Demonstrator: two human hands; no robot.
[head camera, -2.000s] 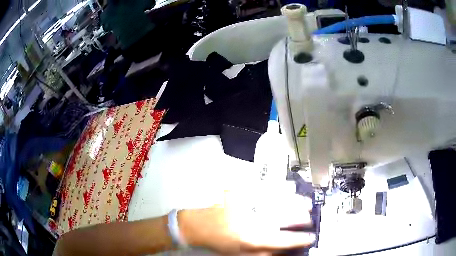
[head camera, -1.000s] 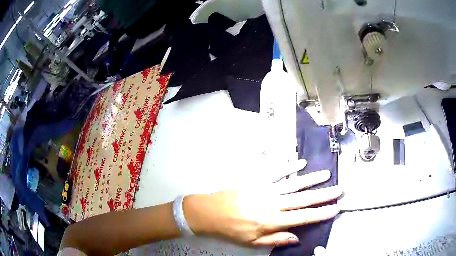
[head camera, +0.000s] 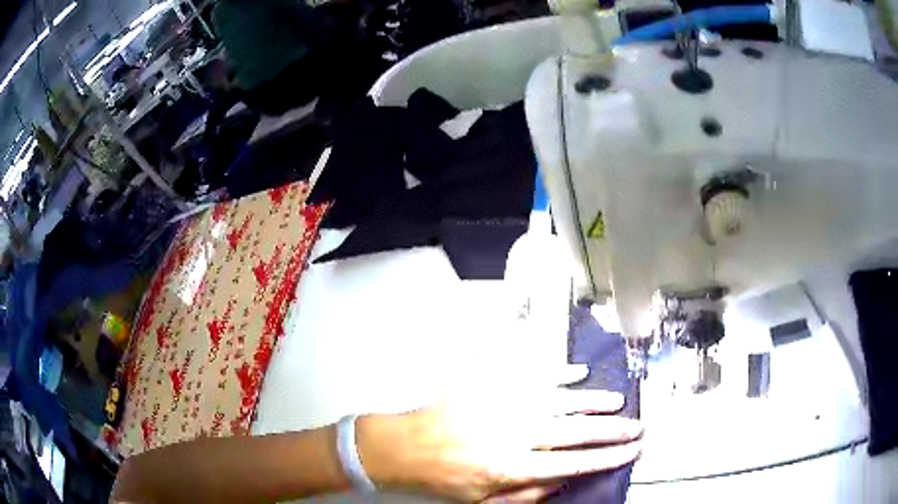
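A dark purplish fabric panel lies along the left side of the presser foot and runs toward the bottom edge. My left hand lies flat on the panel, palm down with fingers spread and pointing right, just below the needle area. The hand is washed out by the lamp, and a pale band circles its wrist. My right hand is not in view. The off-white sewing machine head stands at the right. Glare hides the needle.
Dark cut fabric pieces are heaped behind. A white bottle-shaped end of a blue hose stands left of the needle. A cardboard board with red print is at left. A black pad lies at far right.
Since one second ago the view has tilted up, so the machine and heap sit lower in the picture. My left hand still lies on the panel beside the presser foot; its fingers look closer together.
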